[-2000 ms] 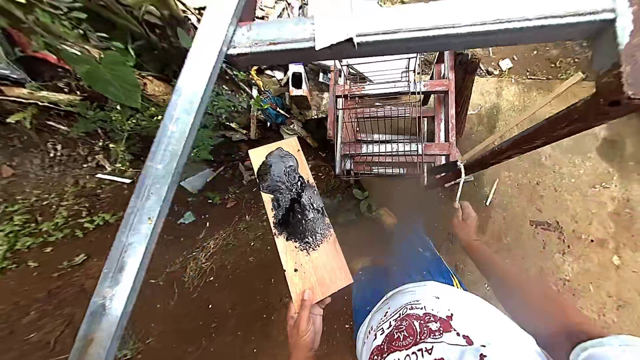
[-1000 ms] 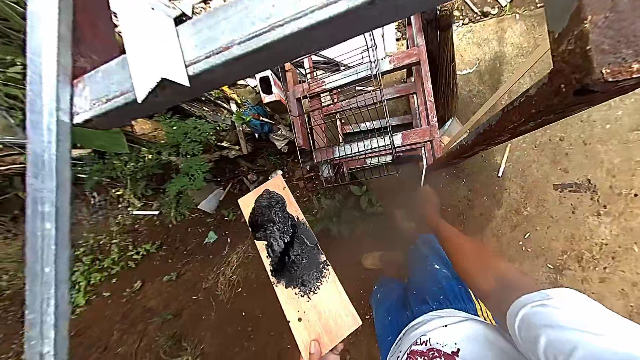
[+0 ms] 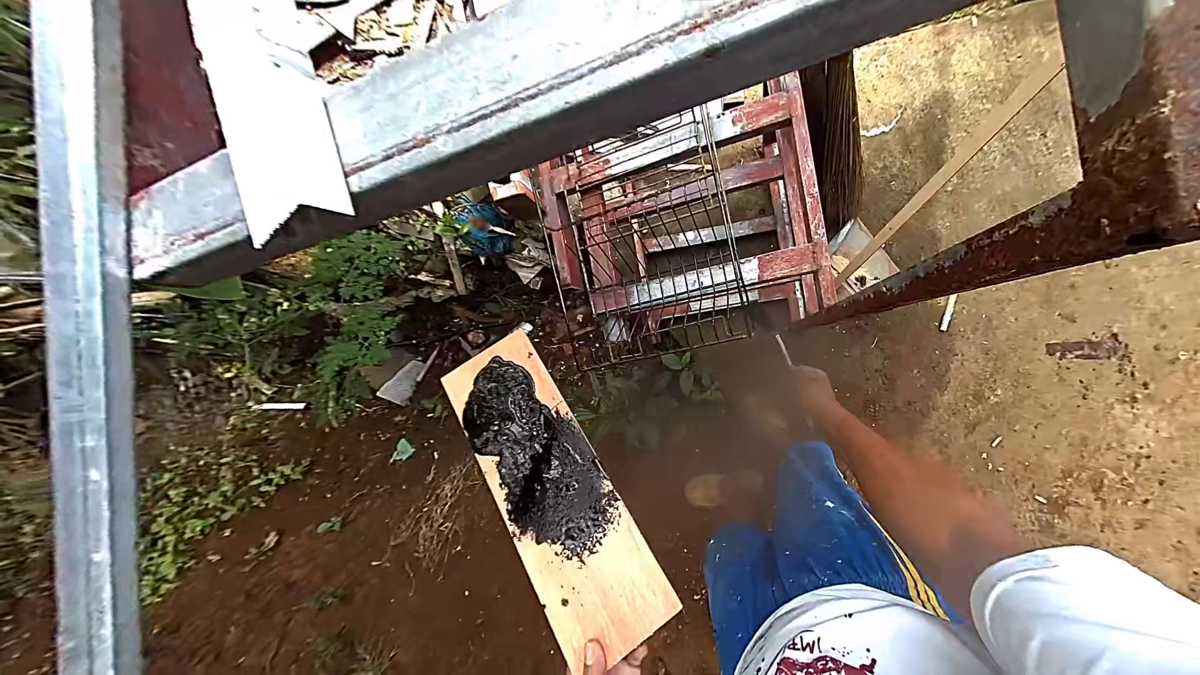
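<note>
My left hand (image 3: 614, 659), at the bottom edge, grips the near end of a light wooden board (image 3: 619, 591). A wet black paste and a drier dark powder (image 3: 562, 497) lie on the board. My right hand (image 3: 812, 386) is closed around a thin pale tool (image 3: 784, 351), perhaps a stick or a blade; blur hides what kind it is. It is held near the lower right corner of the red and white frame, apart from the board.
Galvanized steel bars (image 3: 89, 375) cross the left and top, with white tape (image 3: 281, 141) on one. A wire rack (image 3: 656, 272) leans on a weathered red frame (image 3: 806, 187). A rusty beam (image 3: 1106, 178) and a wooden strip (image 3: 966, 155) are at right. Plants (image 3: 347, 309) grow at left.
The view has shifted, and the steel bars now cover more of its top and left. My left hand still holds the board with the black material, and my right hand still holds the thin tool.
</note>
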